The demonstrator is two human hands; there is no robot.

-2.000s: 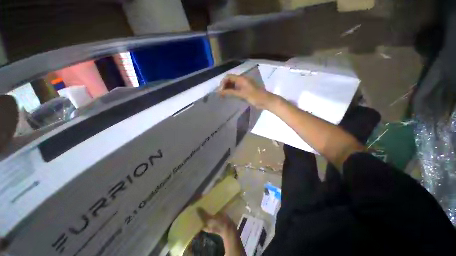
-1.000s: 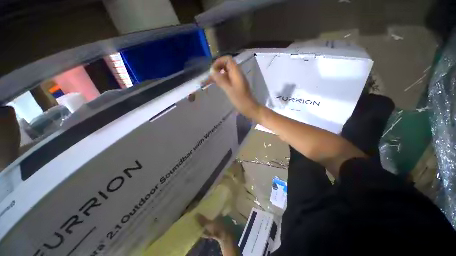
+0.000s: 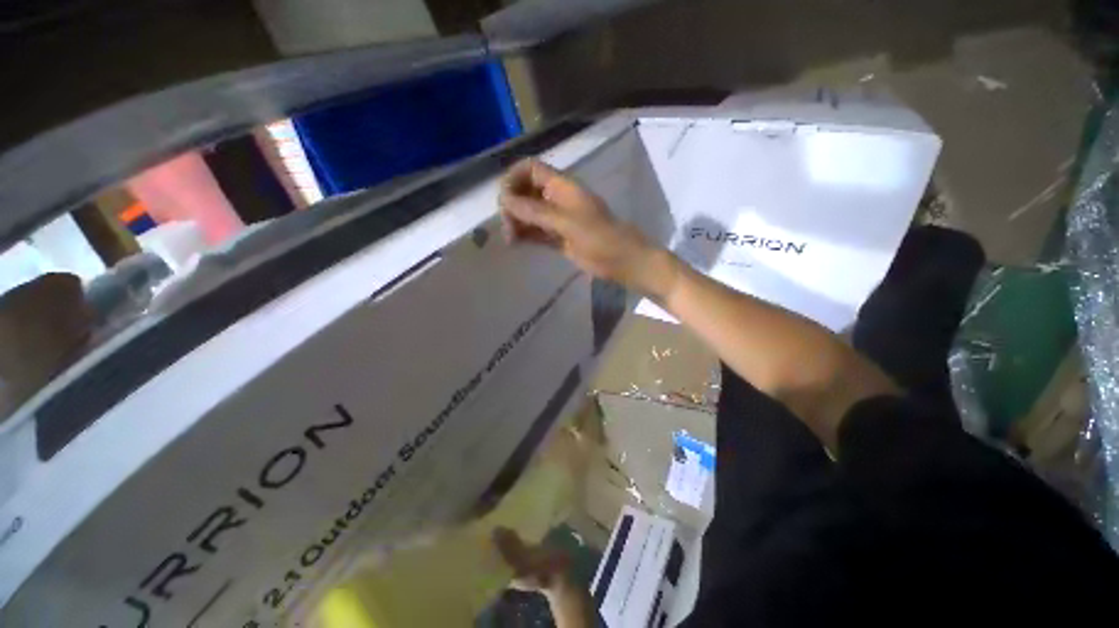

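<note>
A long white-grey carton with black FURRION lettering lies diagonally from lower left to upper centre. A white end panel, also marked FURRION, stands out at its far end. My right hand is over the carton's upper edge, fingers curled together; I cannot tell if a small piece is between them. A small dark spot shows on the edge beside the fingers. My left hand, low in the picture and blurred, holds pale-yellow label sheets against the carton's lower side.
A blue crate is behind the carton. Printed white sheets or sleeves and a blue-and-white piece lie on cardboard below. Clear film hangs at the right. My dark-clothed legs are beside the end panel. White scraps lie on the floor.
My right hand has moved slightly left along the carton's upper edge since the oldest frame. The yellow sheets have shifted down and left. More of the end panel's lettering shows.
</note>
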